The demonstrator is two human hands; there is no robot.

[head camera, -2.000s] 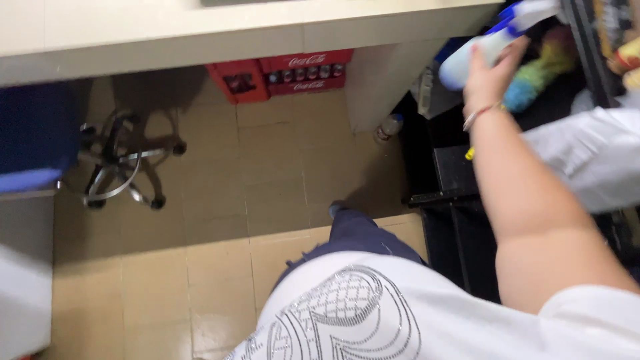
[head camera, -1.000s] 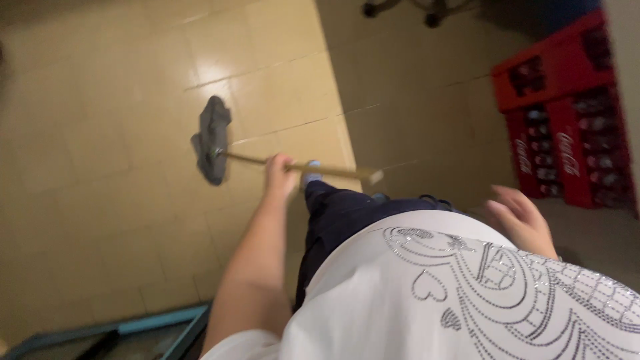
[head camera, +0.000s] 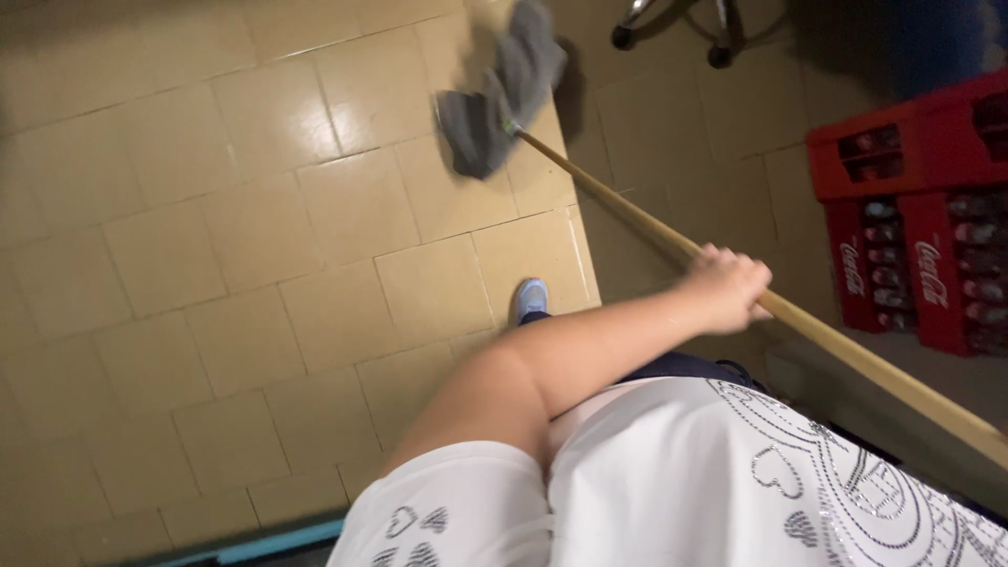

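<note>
My left hand (head camera: 726, 290) is closed around the wooden pole of a mop (head camera: 630, 206), a little in front of my waist. From the hand the pole slants up and left to a grey cloth mop head (head camera: 500, 102), blurred, at the tiled floor near a shadow edge. The other end of the pole runs down to the right edge of the view. My right hand is out of view, so whether it touches the pole is hidden.
Red Coca-Cola crates (head camera: 866, 189) with bottles are stacked at the right. Wheeled chair legs (head camera: 720, 27) stand at the top. A turquoise edge (head camera: 276, 542) runs along the bottom left. My shoe (head camera: 532, 295) is on the tiled floor (head camera: 339, 276).
The mop head has swung toward the chair legs, and my left hand has moved across my front on the pole. My right hand, seen open a second ago, has left the view.
</note>
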